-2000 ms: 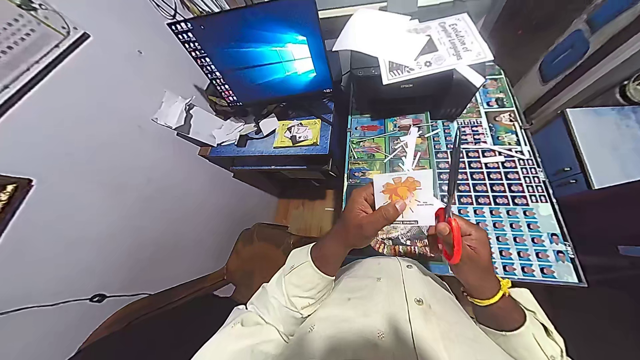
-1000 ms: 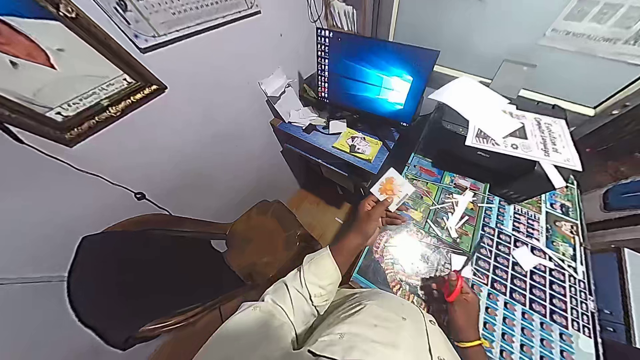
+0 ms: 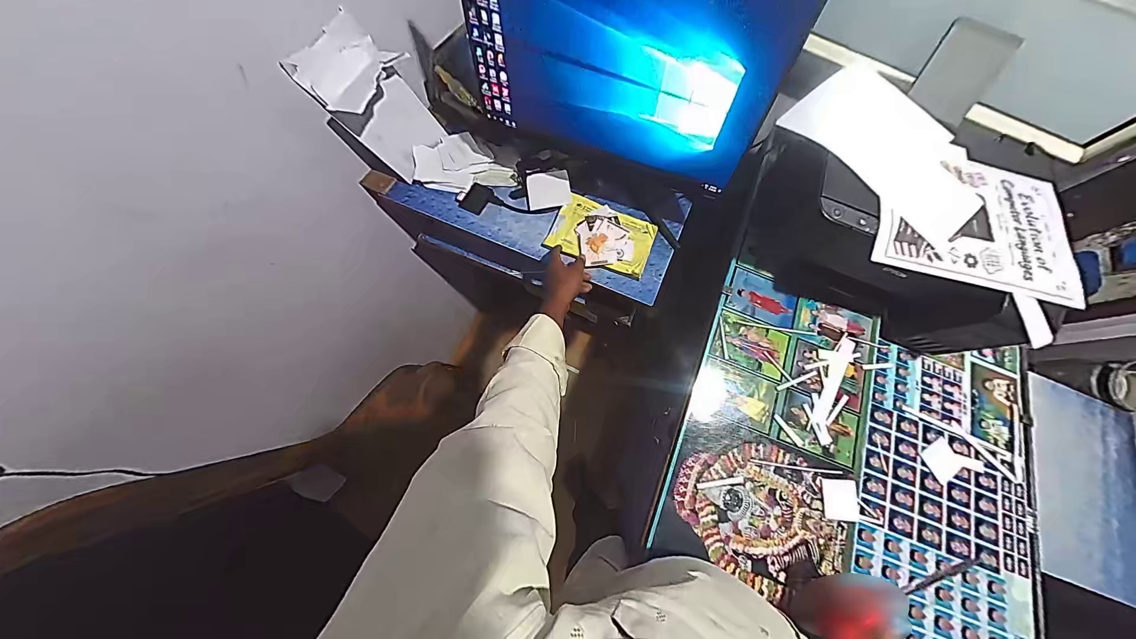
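Note:
My left hand [image 3: 566, 282] reaches to the blue desk and holds a small white card with an orange picture [image 3: 605, 241] by its lower edge, over a yellow packet [image 3: 641, 257]. Other small printed pieces lie beside the card on the packet. At the bottom right, my right hand [image 3: 843, 608] is blurred and closed on red-handled scissors [image 3: 941, 577], whose dark blade points up and right over the photo-covered table [image 3: 923, 488]. Paper strips [image 3: 832, 390] and a small white paper piece [image 3: 840, 500] lie on that table.
A lit monitor [image 3: 639, 80] stands behind the blue desk [image 3: 506, 222]. Torn papers [image 3: 346, 71] are piled at its left, near a black connector [image 3: 477, 199]. A black printer [image 3: 852, 257] bears loose sheets [image 3: 994, 231]. A brown wooden chair [image 3: 390, 408] stands at lower left.
My left hand has carried the card from in front of my body to the yellow packet on the blue desk. My right hand keeps the scissors, now lower. The view has swung left.

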